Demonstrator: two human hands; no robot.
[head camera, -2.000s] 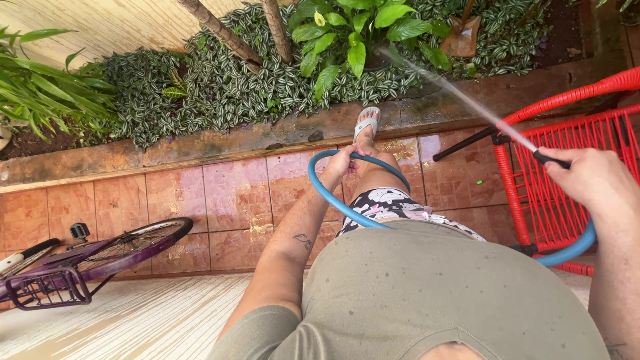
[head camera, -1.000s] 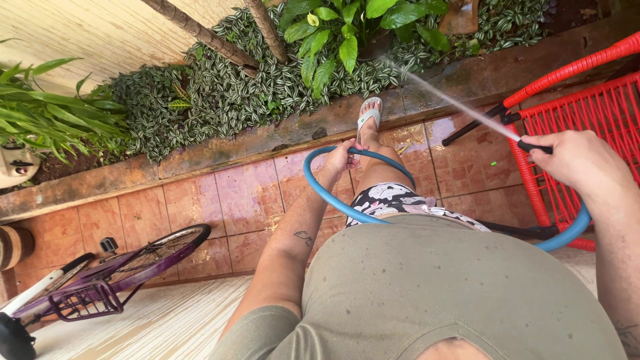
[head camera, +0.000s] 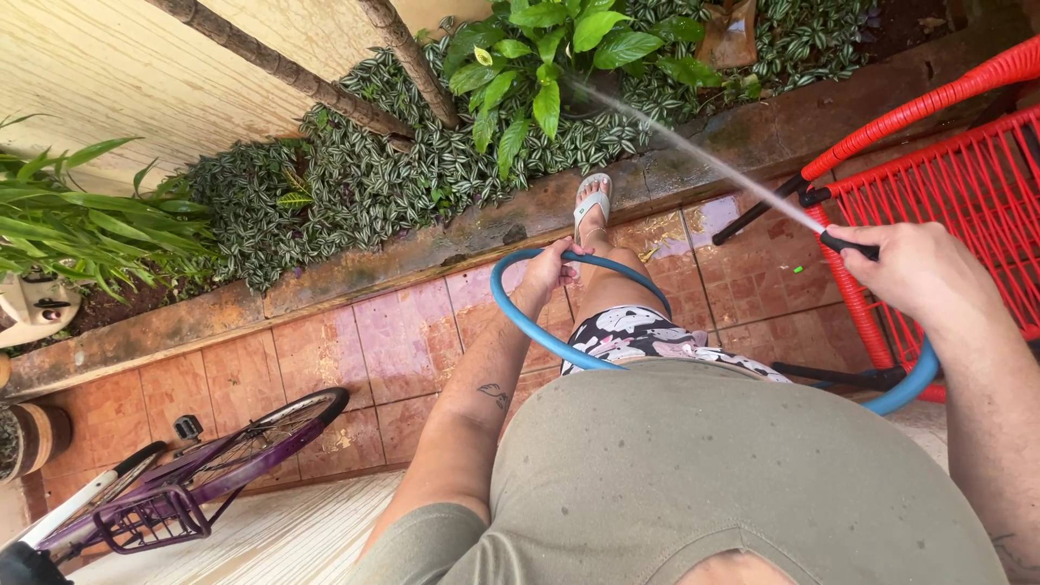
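My right hand (head camera: 914, 264) grips the black hose nozzle (head camera: 849, 245) at the right, in front of a red corded chair. A stream of water (head camera: 707, 162) runs from it up and left to the base of a broad-leaved peace lily (head camera: 552, 61). My left hand (head camera: 554, 264), lower than the garden bed's edge, is closed on a loop of the blue garden hose (head camera: 520, 318) near my sandalled foot (head camera: 593, 201). The hose passes over my leg and behind my shirt, and shows again below my right hand.
A low masonry curb (head camera: 333, 284) borders striped ground-cover plants (head camera: 357, 183) with two thin trunks. The red chair (head camera: 951, 211) stands at the right. A purple bicycle (head camera: 211, 471) and a round planter (head camera: 32, 439) are at the lower left, on wet reddish tiles (head camera: 406, 341).
The water still flows toward the base of the peace lily. Both hands keep their hold on the nozzle and the hose. The view has shifted somewhat.
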